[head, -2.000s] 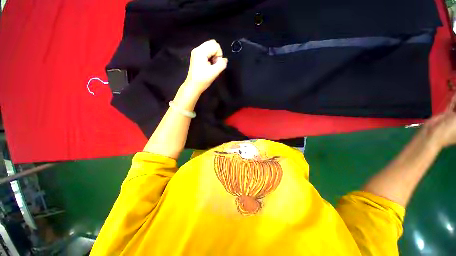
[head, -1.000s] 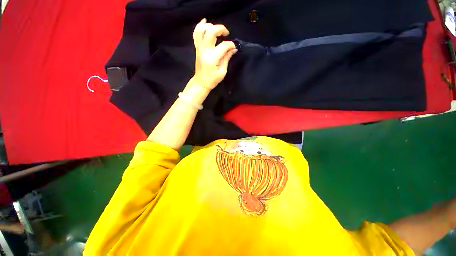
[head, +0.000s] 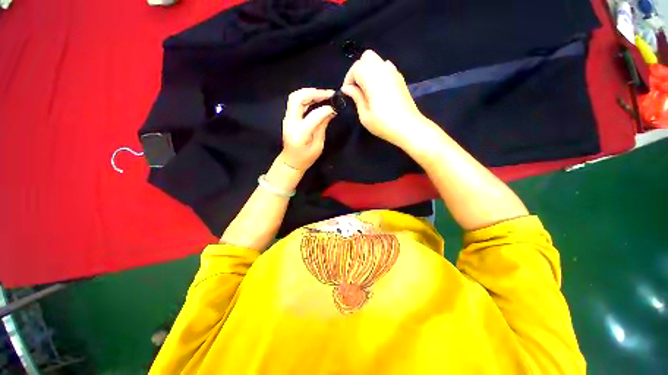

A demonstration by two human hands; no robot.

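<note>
The dark coat (head: 498, 95) lies flat on the table. A round dark button (head: 339, 101) shows at its front edge between my two hands. My left hand (head: 306, 128) pinches the button and the cloth around it from the left. My right hand (head: 381, 95) touches the same spot from the right with its fingertips together. A needle or thread cannot be made out. Another button (head: 351, 48) lies on the coat just above my right hand. The blue-grey lining strip (head: 483, 75) runs rightward from my right hand.
The red cloth (head: 66, 146) covers the table. A white hook (head: 126, 157) sticks out of the dark hanger (head: 157, 149) at the collar. An orange-red plastic item (head: 654, 99), a yellow item (head: 645, 50) and bottle-like things stand at the right edge. The green floor (head: 513, 190) shows below.
My right hand has come in from the lower right to the button. My left hand now pinches there. The view has shifted, showing more of the table's right end.
</note>
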